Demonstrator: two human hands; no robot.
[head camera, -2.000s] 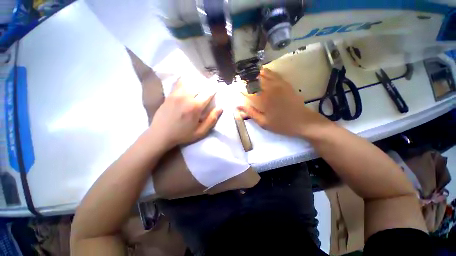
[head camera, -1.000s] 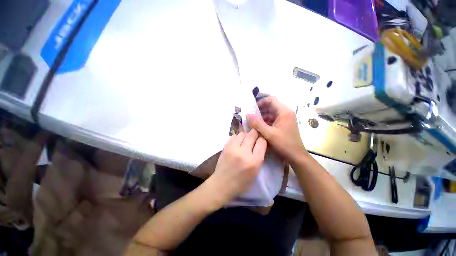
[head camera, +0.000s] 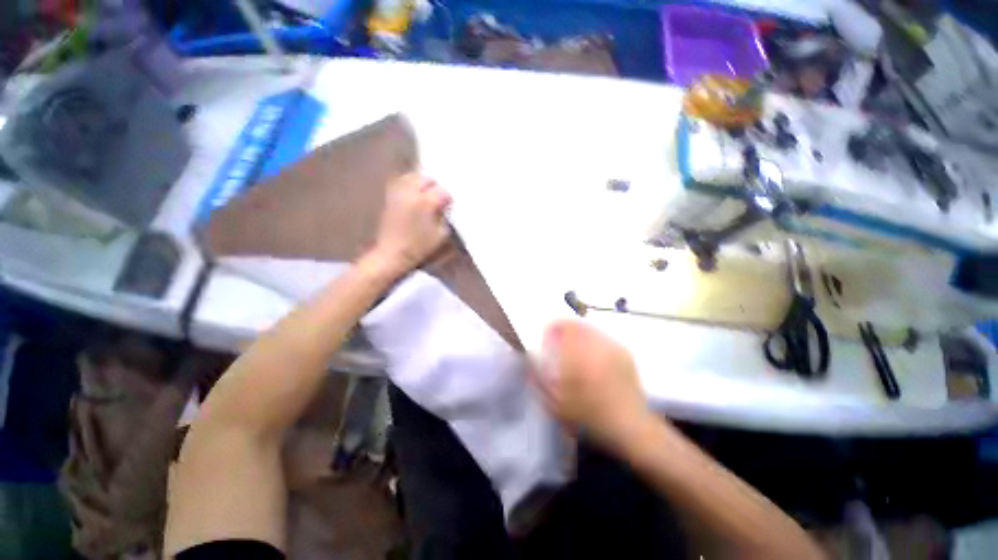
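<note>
The brown garment panel (head camera: 317, 197) is lifted off the table at the left, slightly blurred. My left hand (head camera: 414, 223) is closed on its upper right part. My right hand (head camera: 591, 383), blurred, grips the panel's narrow lower right end near the table's front edge. The panel's edge runs straight between both hands. The white pocket bag cloth (head camera: 460, 372) hangs below that edge, over the table edge and towards my lap. The sewing machine (head camera: 722, 175) stands to the right, away from the cloth.
Black-handled shears (head camera: 800, 339) and a slim dark tool, perhaps thread snips (head camera: 879, 359), lie at the right. A purple bin (head camera: 714, 46) and a yellow-orange thread cone (head camera: 722, 101) are at the back. Crumpled brown cloth (head camera: 120, 438) hangs below the table at left.
The cloth is away from the needle area and opened out. My left hand has moved left and up with the panel, apart from my right hand. The view has shifted left, away from the machine.
</note>
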